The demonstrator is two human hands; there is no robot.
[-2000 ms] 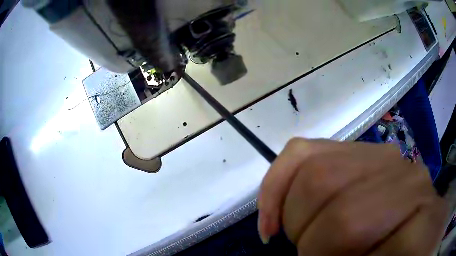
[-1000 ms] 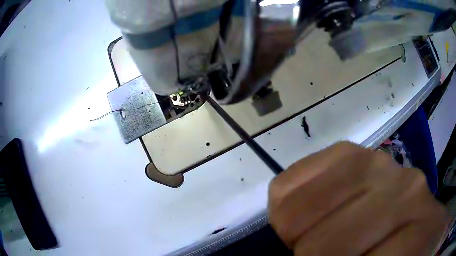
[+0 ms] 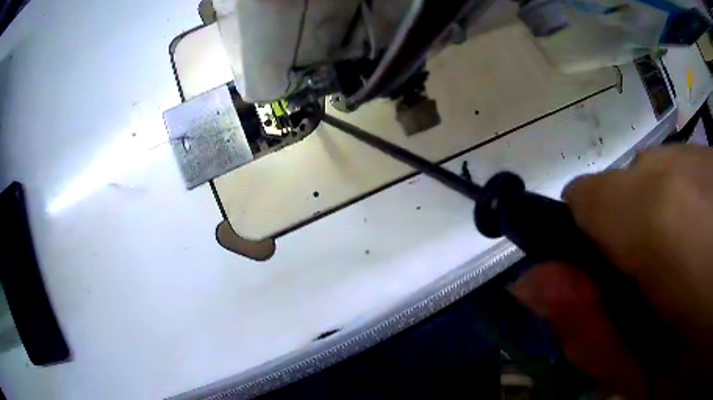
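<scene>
My right hand [image 3: 649,258] holds a long screwdriver [image 3: 406,160] by its black handle at the lower right. The thin dark shaft runs up and left, with its tip at the needle area under the sewing machine head [image 3: 266,47]; the contact is too small to tell. The bright metal opening [image 3: 281,121] has yellowish glints. A square silver slide plate [image 3: 207,137] sits left of it, over the edge of the cream machine bed [image 3: 344,180]. A grey-brown knob [image 3: 418,116] hangs right of the needle area. My left hand is not in view.
The white table [image 3: 195,312] has a worn, ruler-marked front edge [image 3: 406,301]. A black strip [image 3: 31,273] lies at the far left. A small dark tray [image 3: 655,86] is at the upper right. The head hangs over the bed.
The hand has moved back and right along the screwdriver, and the black handle and collar now show. The tip still reaches the needle area. The camera view has shifted.
</scene>
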